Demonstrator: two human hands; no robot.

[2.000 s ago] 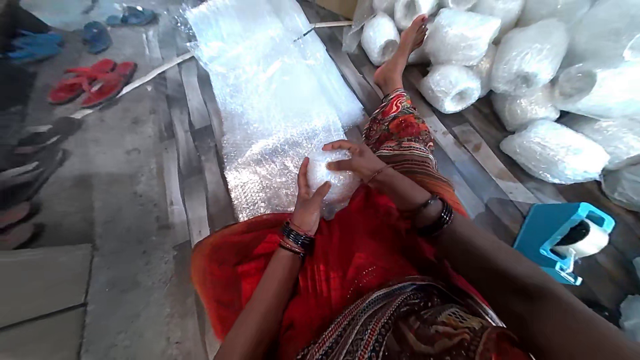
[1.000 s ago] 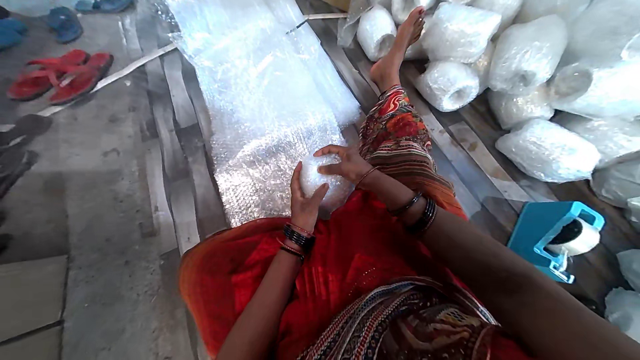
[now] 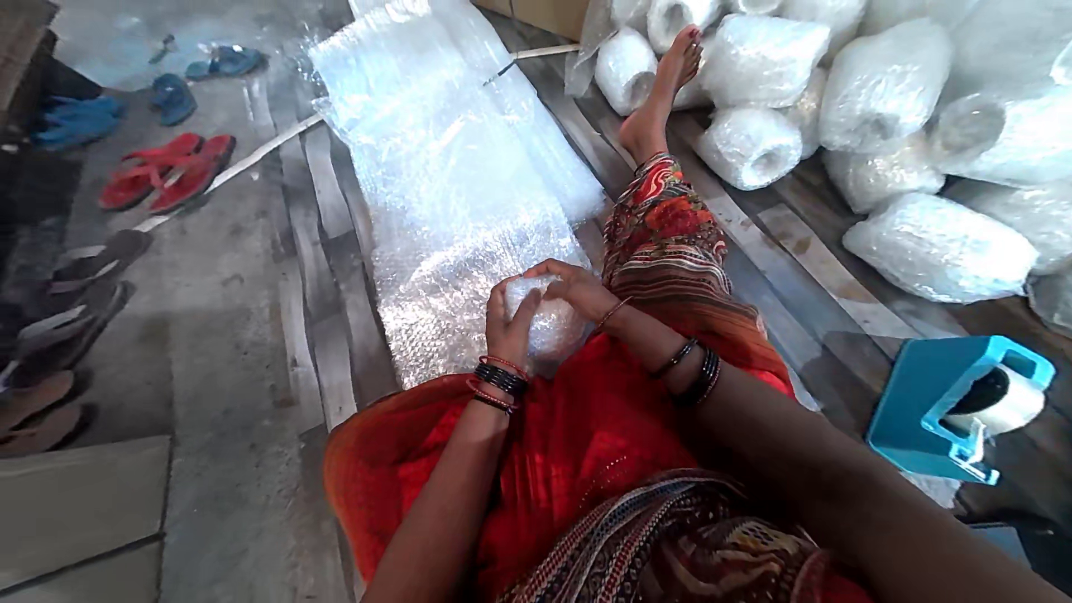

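Both my hands close around a rounded bundle of bubble wrap (image 3: 557, 325) at the front of my lap. My left hand (image 3: 509, 322) grips its left side, thumb on the near face. My right hand (image 3: 574, 289) lies over its top and right side, fingers bent. Whatever the bundle holds inside is hidden. Beyond my hands, a long sheet of bubble wrap (image 3: 452, 176) is spread over the floor, its near end beside the bundle and my lap.
Many wrapped bundles (image 3: 942, 247) are piled at the upper right. A blue tape dispenser (image 3: 921, 402) with a roll stands at my right. My outstretched leg (image 3: 662, 218) lies between sheet and pile. Red flip-flops (image 3: 193, 174) and other footwear lie at the left.
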